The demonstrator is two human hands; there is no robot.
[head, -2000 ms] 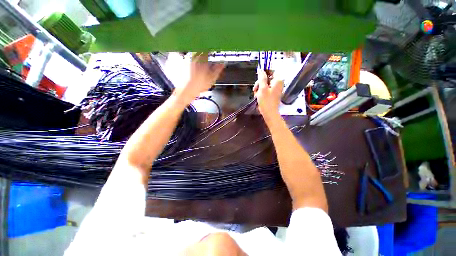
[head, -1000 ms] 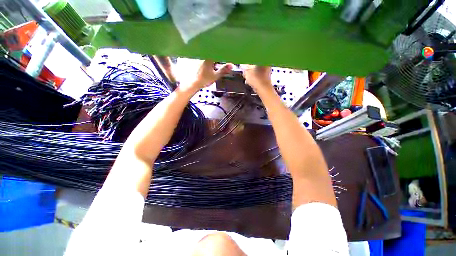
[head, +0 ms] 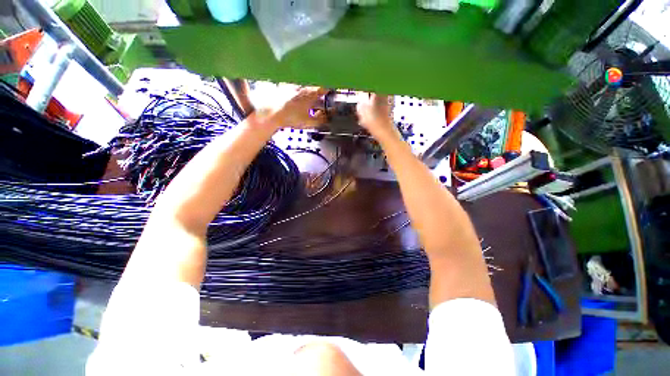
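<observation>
My left hand (head: 300, 109) is at the left side of the dark mould block (head: 339, 121), under the green machine body. My right hand (head: 375, 111) is at the block's right side. The fingers of both hands are blurred and partly hidden, so I cannot tell what they hold. A few thin cables (head: 323, 202) run from below the block over the brown bench. A straight bundle of black cables (head: 316, 277) lies across the bench, with pale wire ends (head: 488, 257) at its right.
A coiled cable heap (head: 184, 139) lies left of the mould. Shiny posts (head: 459, 134) flank the mould over the perforated plate (head: 422, 121). A metal profile arm (head: 503, 176), blue-handled cutters (head: 536, 294) and a flat black rectangle (head: 552, 242) are at right. A fan (head: 613, 76) stands beyond.
Two seconds ago my right hand was at cables right of the mould. It has moved left and in to the block. My left hand has also moved closer to the block.
</observation>
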